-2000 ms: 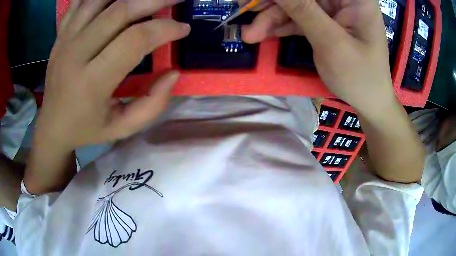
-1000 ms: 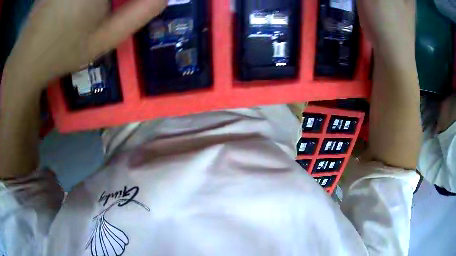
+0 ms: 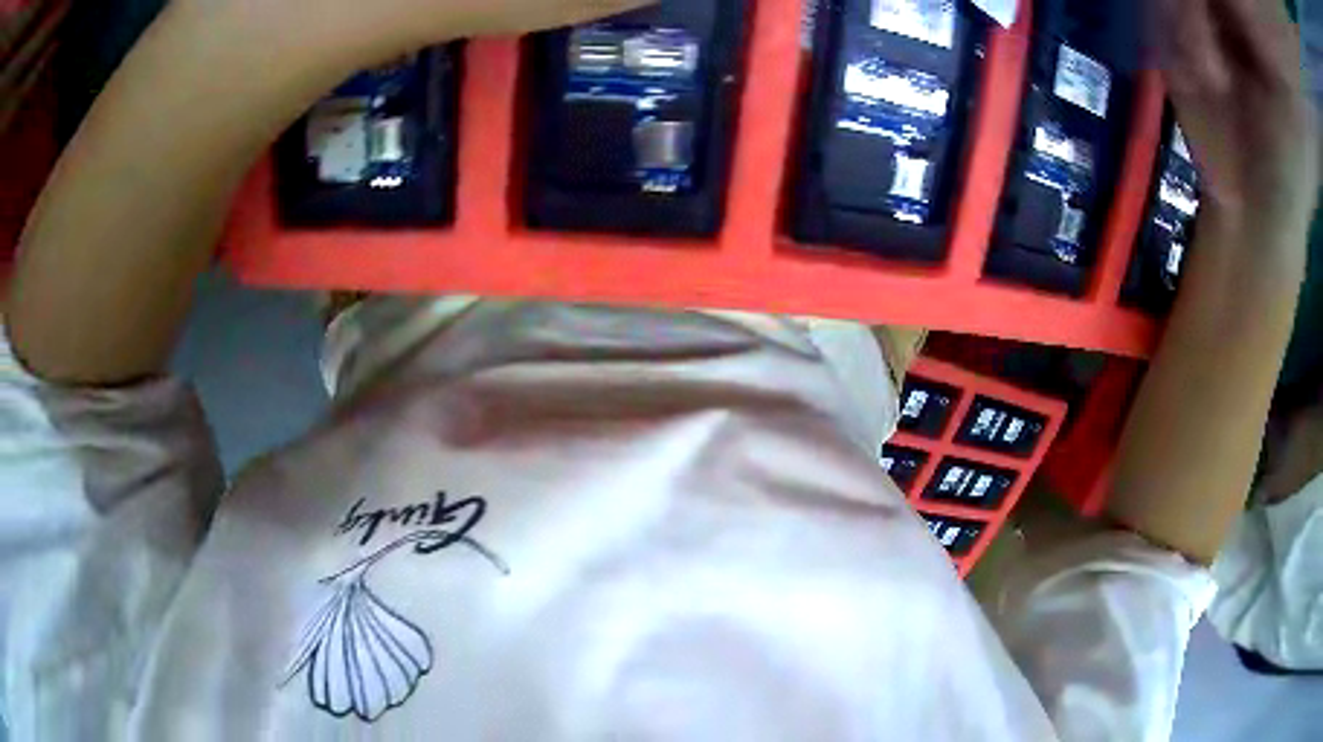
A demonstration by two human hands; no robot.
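Note:
The red-orange foam tray (image 3: 682,268) lies across the top of the view. Its pockets hold several black open-backed phones (image 3: 624,131) with blue and silver parts and, in some, white labels (image 3: 917,18). My left hand (image 3: 493,12) reaches over the tray's left part and is mostly cut off by the top edge; its fingers are hidden. My right hand (image 3: 1233,102) is at the tray's right end, dark and blurred, and its grip cannot be made out. No tweezers are visible.
Another red tray (image 3: 987,457) with phones is lower down at the right, beside my body. A person's white sleeve (image 3: 1270,544) is at the far right edge. A small white corner (image 3: 998,9) shows at the top edge above the phones.
My hands have parted from the phone worked on with the orange tweezers, which have gone out of view. The tray has shifted and turned, lately moving right and tilting the other way.

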